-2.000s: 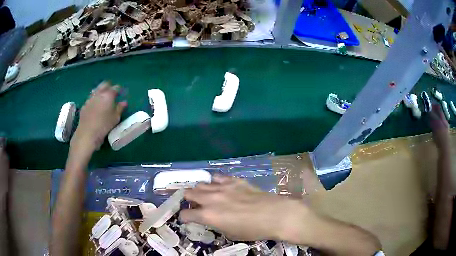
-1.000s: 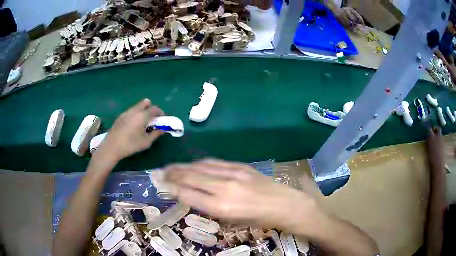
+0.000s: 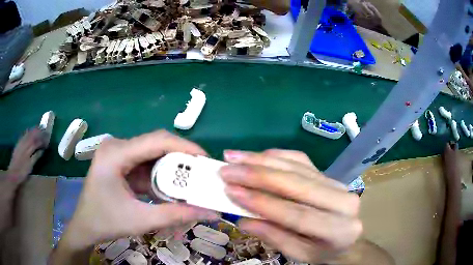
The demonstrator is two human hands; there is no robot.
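A white device housing [image 3: 199, 181] is held up close to the camera, above the heap, with dark printed symbols near its left end. My left hand [image 3: 129, 186] grips its left end between thumb and fingers. My right hand [image 3: 295, 196] lies over its right part, fingers across the face. A bit of blue shows at its lower edge. The heap of beige-white oval panels [image 3: 209, 234] lies below, partly hidden by my hands.
The green belt [image 3: 249, 103] carries closed housings [image 3: 72, 138], a notched shell [image 3: 190, 108] and an open shell with blue inside [image 3: 322, 126]. A metal post [image 3: 391, 108] stands right. Other people's hands [image 3: 28, 150] are at both sides.
My left hand has brought the blue-filled shell from the belt to the front. My right hand has come to it from the bench. The belt's pieces have mostly shifted left.
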